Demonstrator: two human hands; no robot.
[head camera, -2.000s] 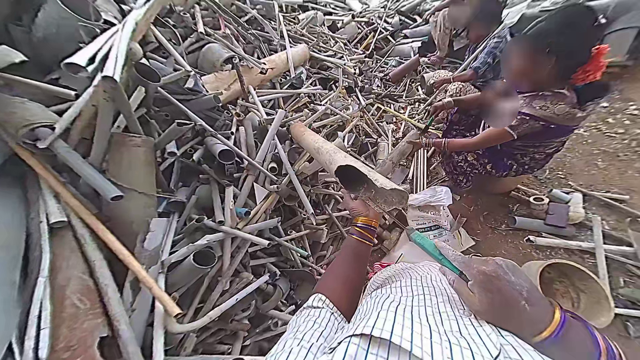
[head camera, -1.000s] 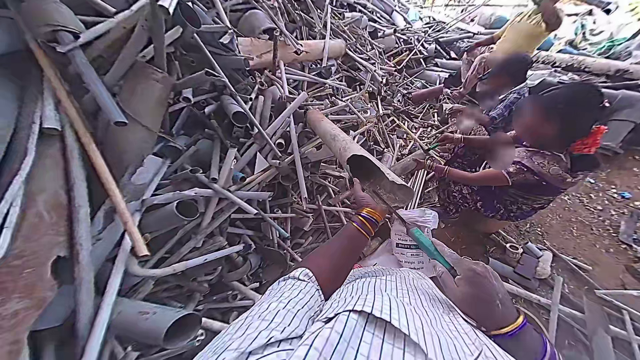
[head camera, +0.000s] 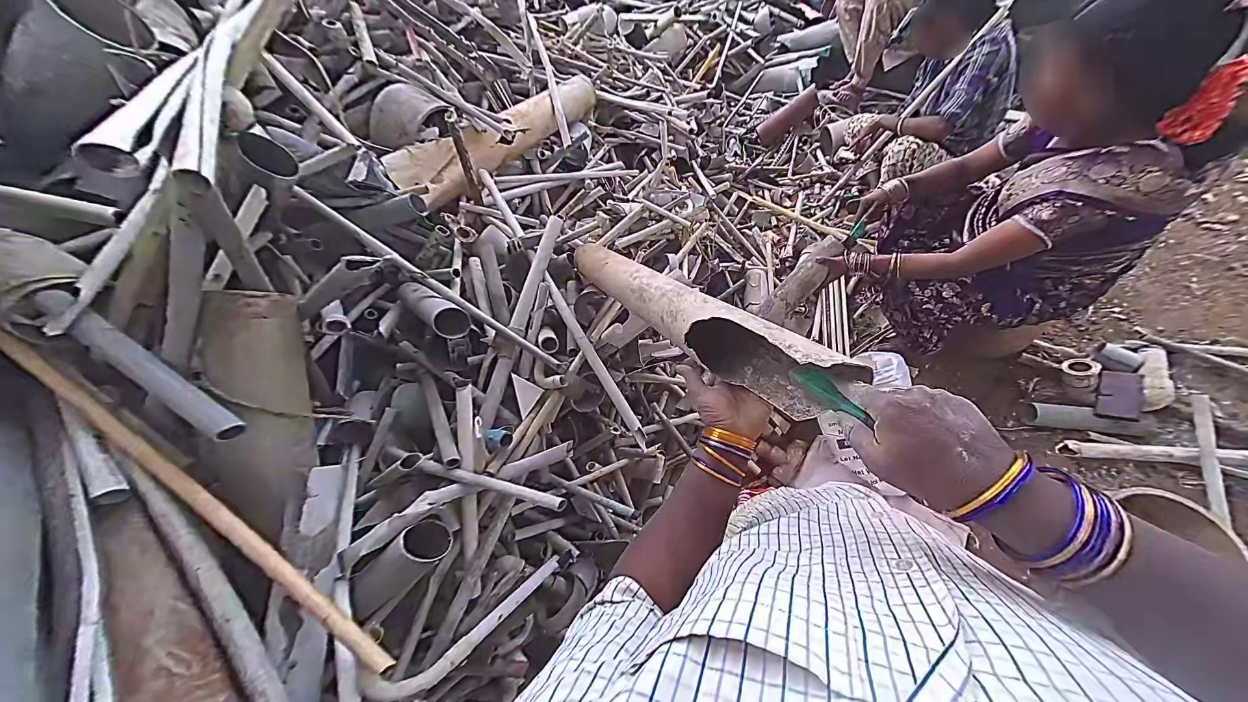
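My left hand (head camera: 731, 409), with orange and blue bangles at the wrist, holds a wide, dirty beige pipe (head camera: 653, 297) from below, near its broken, open end. The pipe slants from the scrap heap towards my lap. My right hand (head camera: 931, 448) is closed on a green tool (head camera: 829, 393), whose green part lies at the pipe's jagged opening. The tool's far end is hidden, so its kind cannot be told. Below the pipe, a white printed sack (head camera: 843, 453) shows partly between my hands.
A heap of scrap pipes (head camera: 468, 390) spreads ahead and left. A long tan pole (head camera: 195, 497) slants at the left. A co-worker (head camera: 1053, 214) crouches at the right, handling another pipe (head camera: 804, 278); others work beyond. Pipe pieces (head camera: 1087, 419) lie on the dirt at the right.
My right hand has moved up to the pipe's broken opening with the green tool. One second ago the tool's thin dark part showed at the opening's edge. The left hand still holds the pipe.
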